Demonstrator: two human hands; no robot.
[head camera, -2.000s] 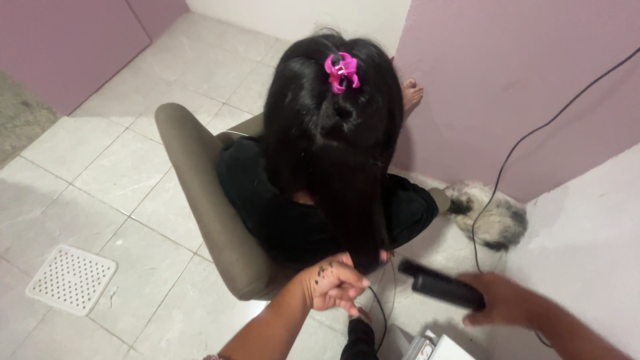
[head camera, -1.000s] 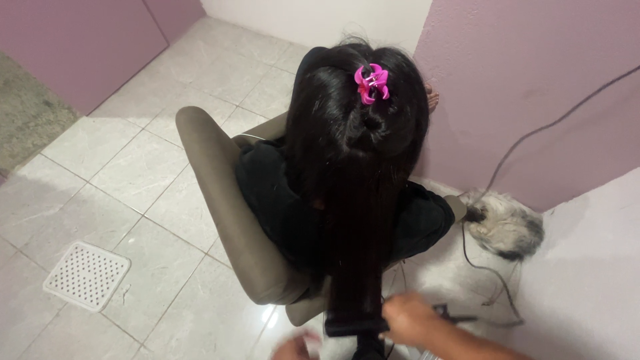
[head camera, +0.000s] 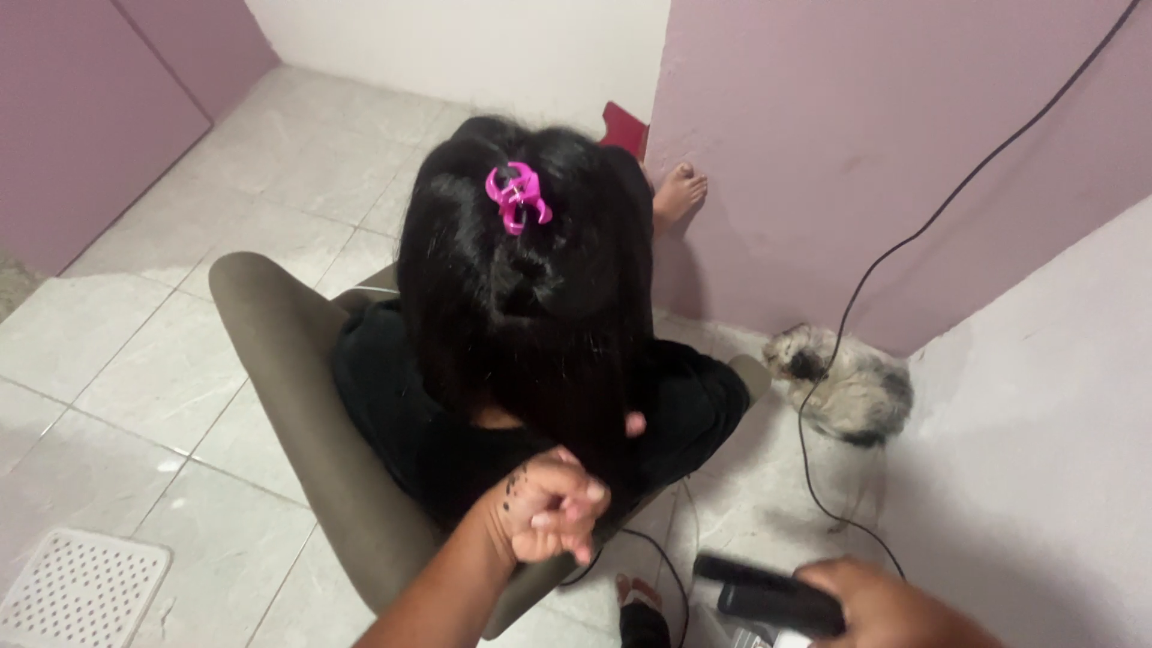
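Note:
A person with long black hair (head camera: 531, 351) sits on the floor with their back to me, a pink claw clip (head camera: 517, 196) fastened at the crown. My left hand (head camera: 553, 506) is at the lower part of the hair behind the person's back, its fingers curled around a strand near the right shoulder. A black hair straightener (head camera: 769, 594) is in my right hand (head camera: 868, 598), off to the right of the hair. Its two arms stand apart at the tip, with no hair between them.
A black cord (head camera: 868, 270) hangs along the pink wall, past a small furry animal (head camera: 850, 387) lying by the corner. A white perforated drain cover (head camera: 85, 589) lies at the lower left. The person's bare foot (head camera: 681, 193) touches the wall base.
The straightener, low on the hair a second ago, is now away to the right in my right hand. My left hand has moved up to the hair.

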